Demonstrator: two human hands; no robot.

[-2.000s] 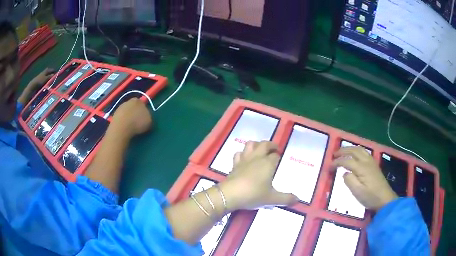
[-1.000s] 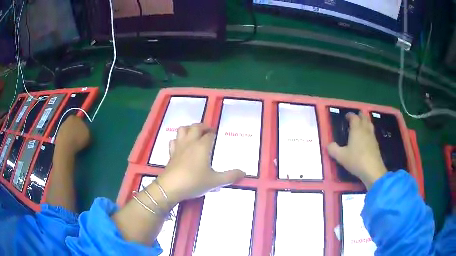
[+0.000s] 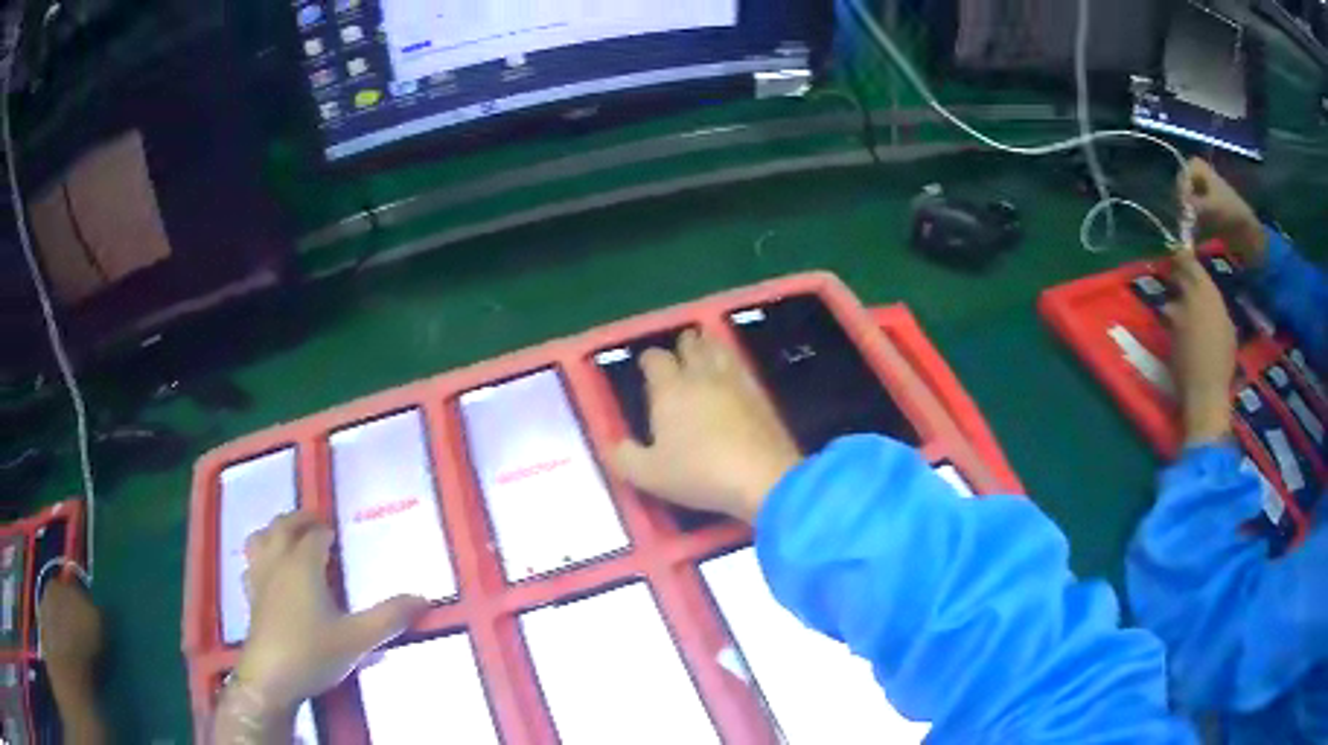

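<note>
The red-orange foam tray (image 3: 495, 611) holds two rows of smartphones in front of me. Three back-row phones on the left are lit white with red text, such as the middle one (image 3: 527, 473). The front-row phones are bright white. The back-right phone (image 3: 819, 364) is black with a small white label. My right hand (image 3: 706, 422) lies over the other black phone (image 3: 623, 381), with fingers curled on its upper part; whether it grips is hidden. My left hand (image 3: 313, 611) rests over the left phones and tray divider, fingers spread, holding nothing visible.
Another red tray edge (image 3: 932, 386) shows beneath at right. A neighbour's hands (image 3: 1202, 313) hold a white cable over a right tray (image 3: 1114, 342). Another person's hand (image 3: 69, 633) is at far left. A monitor (image 3: 568, 66) and a small black device (image 3: 964, 226) stand behind.
The view has swung right. My right hand moved from a lit phone to the black phone beside it between the earlier frames and remains there. The right neighbour's hands and tray have come into view.
</note>
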